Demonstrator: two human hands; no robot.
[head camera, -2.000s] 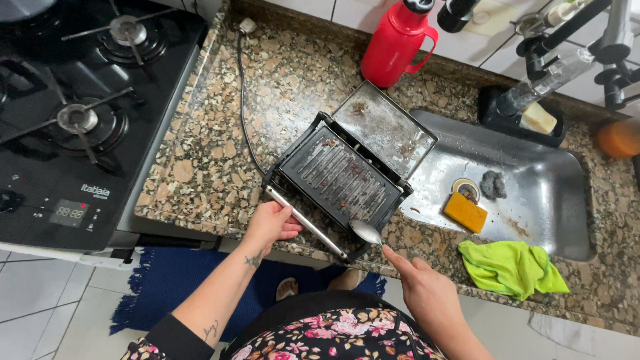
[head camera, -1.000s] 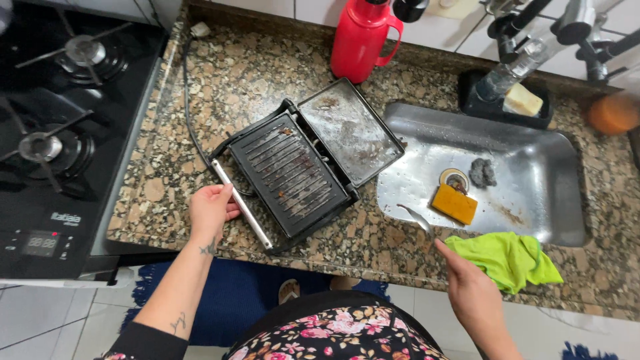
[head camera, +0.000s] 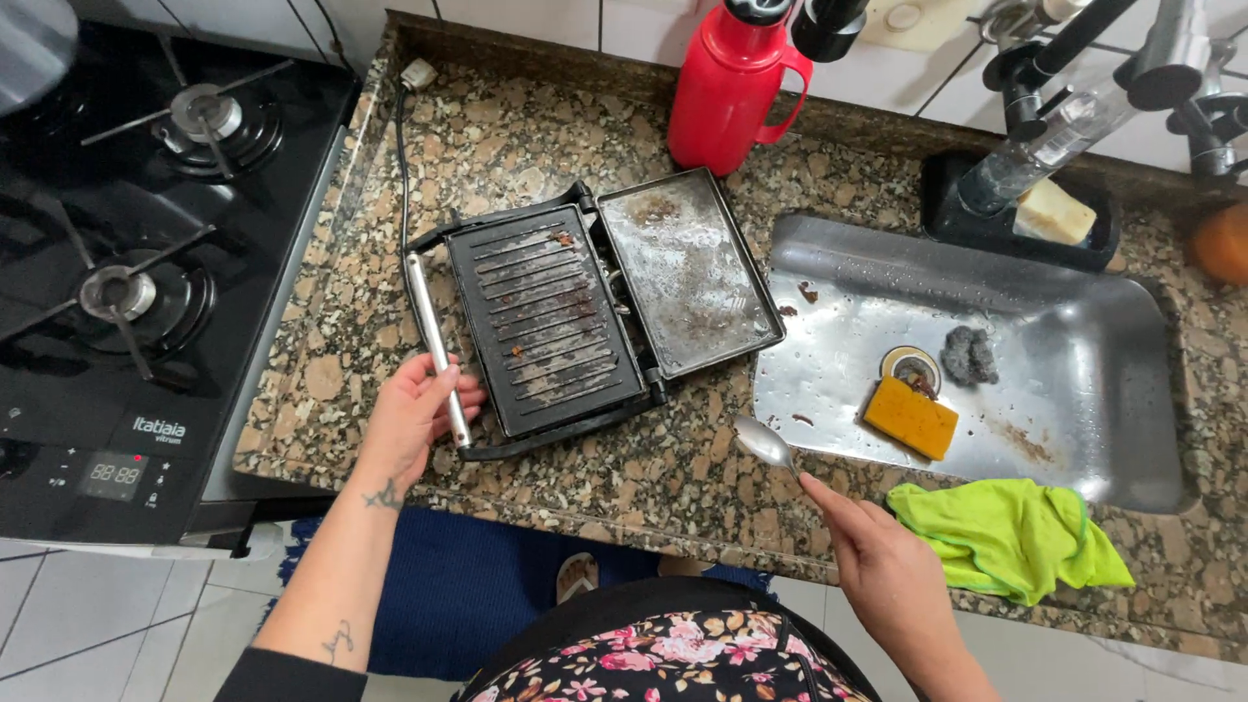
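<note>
An electric grill lies unfolded on the granite counter. Its ridged black plate (head camera: 546, 317) on the left bears brown residue, and its flat, stained plate (head camera: 687, 273) reaches the sink's left edge. My left hand (head camera: 419, 414) is closed around the lower end of the silver bar handle (head camera: 436, 341). In my right hand (head camera: 882, 556) is a metal spoon (head camera: 765, 443), its bowl over the counter by the sink's lower left corner. A yellow sponge (head camera: 911, 417) and grey steel wool (head camera: 968, 355) lie in the sink close to the drain, with brown scraps around.
The steel sink (head camera: 1053, 292) is at the right, with a lime-green cloth (head camera: 1009, 536) over the counter's front edge. Behind stand a red thermos (head camera: 731, 88) and a black holder (head camera: 1072, 239) with soap. A black gas cooktop (head camera: 244, 322) borders the counter's left side; the grill's cord (head camera: 402, 175) runs nearby.
The spoon has moved from the grill's lower right corner to beside the sink. The grill has turned and shifted left, away from over the sink's edge, with my left hand still on its handle.
</note>
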